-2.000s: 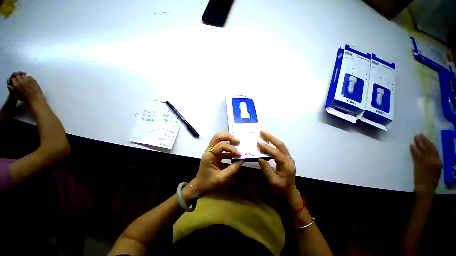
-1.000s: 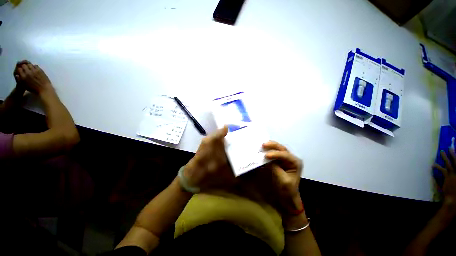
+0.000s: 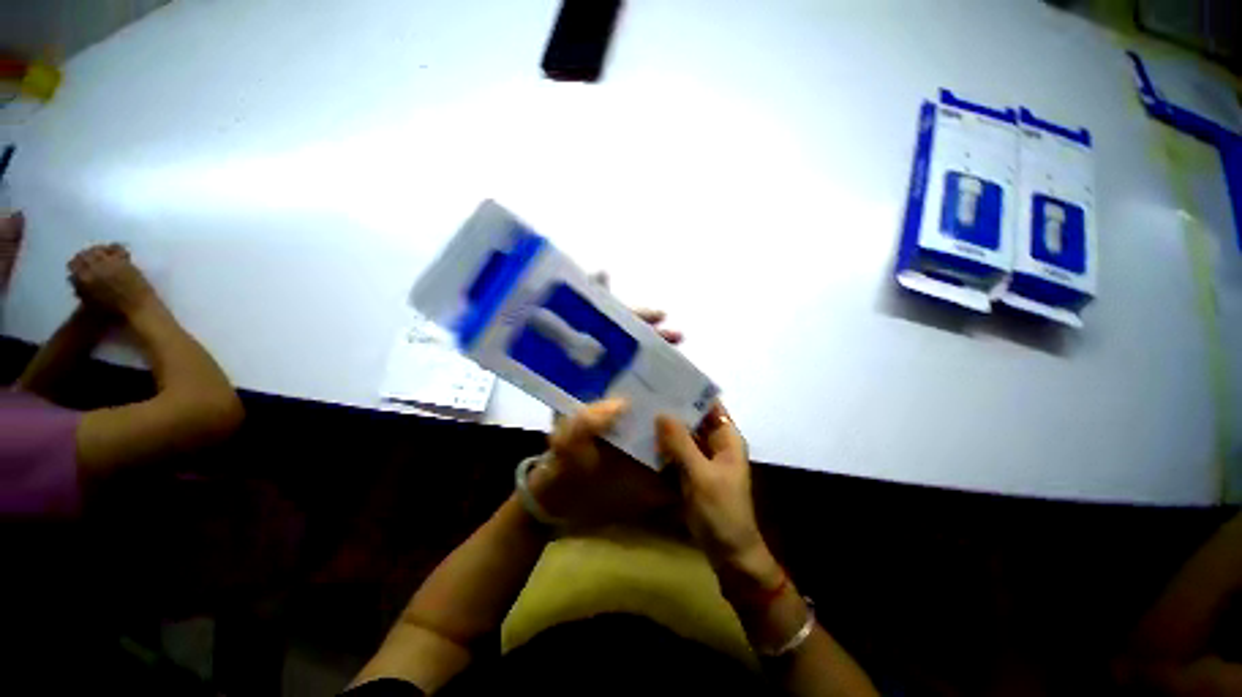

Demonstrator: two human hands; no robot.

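A white and blue window box is held tilted above the table's near edge, its far end up and to the left. A white plug on blue shows through its window. A pale flap stands out at the far end beside a blue strip. My left hand holds the box from below, thumb on its near side and fingertips showing past the far side. My right hand grips the box's near right end. Two more window boxes lie side by side at the right, with white plugs in their windows and flaps at their near ends.
A written note lies partly hidden behind the held box on the white table. A black phone lies at the back. Another person's hands rest at left; an arm shows at right. Blue pieces lie at far right.
The held box has turned, with its far end now pointing up-left and a flap standing out there. My left hand has moved under it. The pen is now hidden. The right neighbour's hand has left view.
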